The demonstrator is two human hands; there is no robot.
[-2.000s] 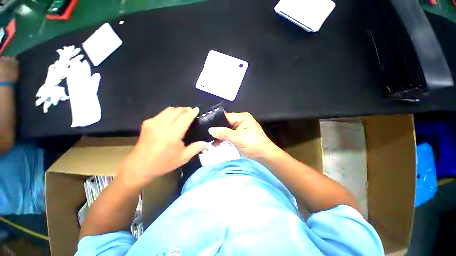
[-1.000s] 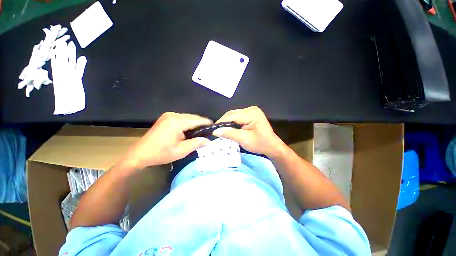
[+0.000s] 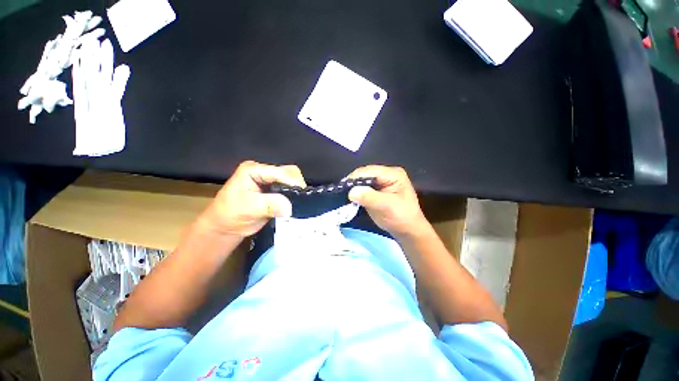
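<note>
My left hand point(image 3: 257, 199) and my right hand point(image 3: 387, 199) hold a black adhesive-backed strip point(image 3: 320, 201) between them, one at each end, near the bench's front edge. Pale dashes run along its upper edge. A white backing paper point(image 3: 298, 233) with faint marks hangs below the strip in front of the blue shirt. A white square plate point(image 3: 344, 106) with dark corner holes lies on the black mat point(image 3: 246, 89) beyond my hands. My fingertips partly hide the strip's ends.
White gloves point(image 3: 99, 104) and another white plate point(image 3: 140, 18) lie at left. A stack of white plates point(image 3: 491, 28) and a tall black stack point(image 3: 607, 104) stand at right. Open cartons are below the bench at left point(image 3: 56, 275) and right point(image 3: 547, 275). A blue bin point(image 3: 590, 283) is beyond.
My hands have moved apart and the black strip is now stretched out between them, with more of its face showing. The backing paper hangs lower. The camera view has shifted.
</note>
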